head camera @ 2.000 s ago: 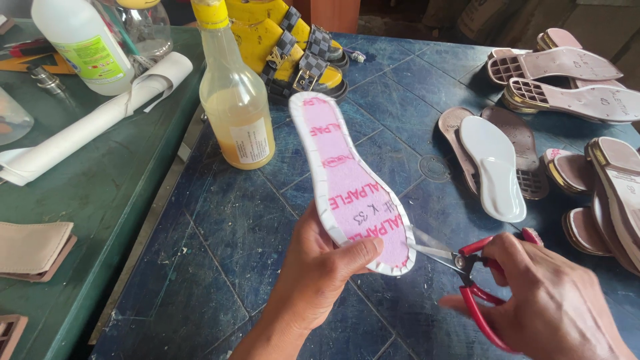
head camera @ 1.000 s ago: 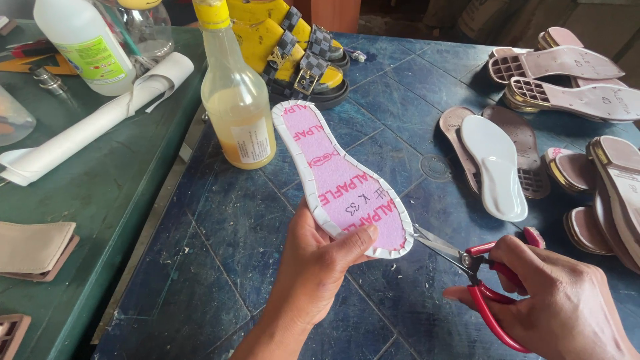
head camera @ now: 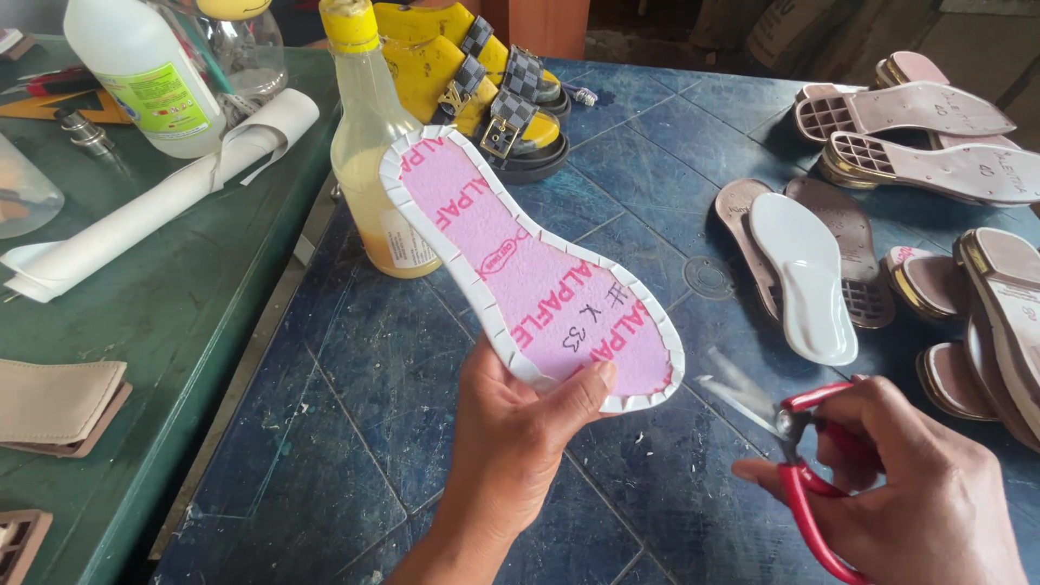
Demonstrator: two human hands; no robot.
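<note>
My left hand (head camera: 520, 431) grips a shoe insole (head camera: 528, 276) near its wide end, thumb on top. The insole's face is pink with printed lettering and handwritten marks. A white edge strip, folded over all around, has many small snips. To the right, my right hand (head camera: 902, 479) holds red-handled scissors (head camera: 800, 431). Their blades are parted, slightly blurred, and just off the insole's wide end, not touching it. Some fingers of the right hand are hidden behind the handles.
A glass bottle (head camera: 382, 195) of yellowish liquid stands behind the insole, beside yellow shoe lasts with checkered sandals (head camera: 528, 122). Shoe soles (head camera: 918, 162) and a white insole-shaped piece (head camera: 800, 276) lie at right. A white roll (head camera: 179, 195) and a white bottle (head camera: 146, 81) occupy the green table.
The scissors, whose blades were at the insole's edge in both earlier frames, are now apart from it. The insole's narrow end has swung left since the oldest frame.
</note>
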